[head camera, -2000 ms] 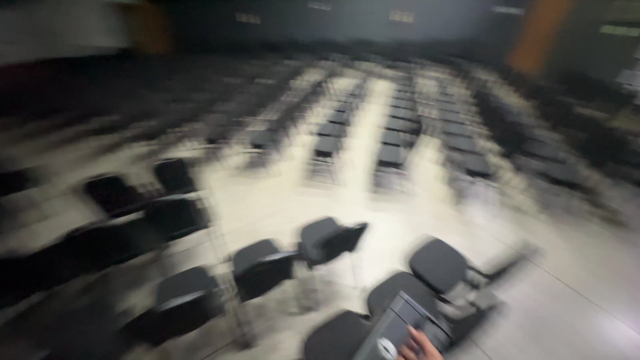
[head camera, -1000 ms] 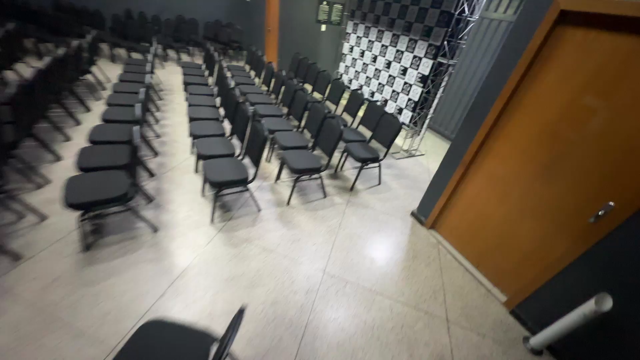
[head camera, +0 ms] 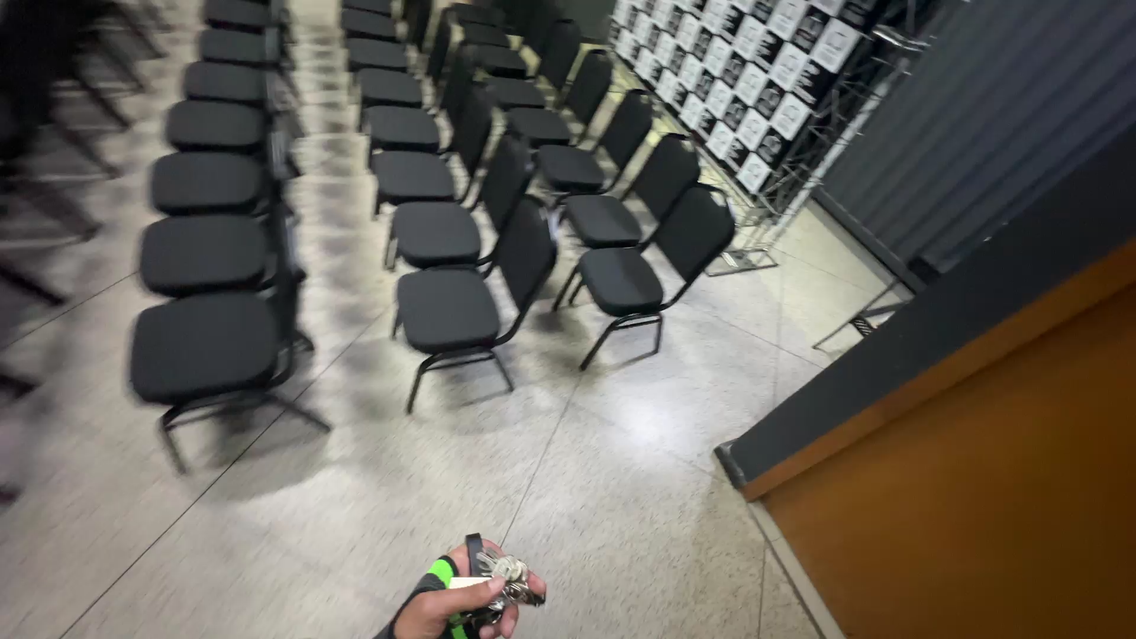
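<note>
At the bottom centre of the head view is my left hand (head camera: 466, 599), its fingers closed around a bunch of metal keys (head camera: 506, 572). Black and green material wraps the wrist and part of this hand. A black strap or loop sticks up beside the keys, and a white edge of something shows under the thumb. The hand is above the speckled floor, in front of the rows of chairs. My right hand is out of view.
Rows of black padded chairs (head camera: 448, 306) stand at left and centre. A checkered backdrop panel (head camera: 745, 71) on a metal truss (head camera: 839, 146) rises behind them. At right are a dark wall edge (head camera: 887, 355) and an orange-brown wooden door (head camera: 994, 488).
The view has swung right and moved closer to the chair rows and door. Two seconds ago a hand showed at a dark flat object; now my left hand shows with keys.
</note>
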